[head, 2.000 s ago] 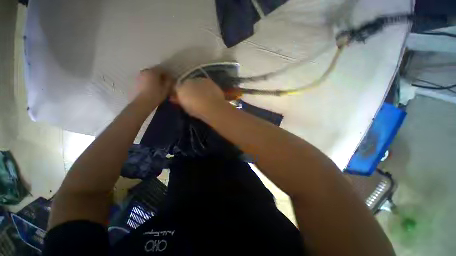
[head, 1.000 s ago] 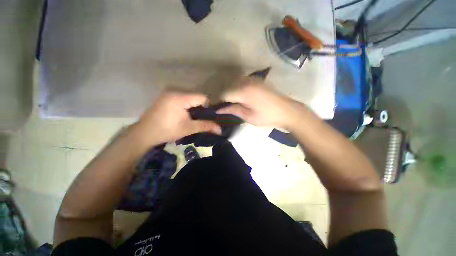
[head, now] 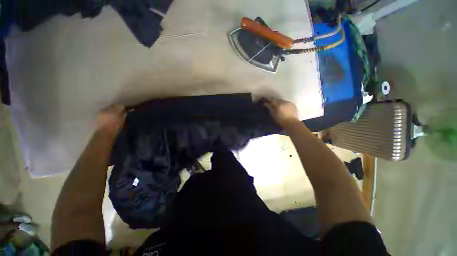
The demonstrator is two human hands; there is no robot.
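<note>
A dark garment piece (head: 193, 109) is stretched in a straight band along the near edge of the pale pressing table (head: 75, 75), its crumpled part hanging toward my body. My left hand (head: 111, 118) grips its left end and my right hand (head: 282, 112) grips its right end; the fingers are blurred. A steam iron (head: 261, 46) with an orange-brown handle lies on the table beyond my right hand, not held. A small white label (head: 136, 182) shows on the dark cloth low at the left.
A dark heap of cloth (head: 139, 20) lies at the far left of the table. Hoses (head: 320, 48) run from the iron past a blue bin (head: 343, 70) at the right. A brown ribbed panel (head: 373, 129) stands beside the bin.
My hands have moved apart, and the dark cloth once bunched between them is now spread wide. The iron, under my right hand at first, lies released on the table. The view has shifted.
</note>
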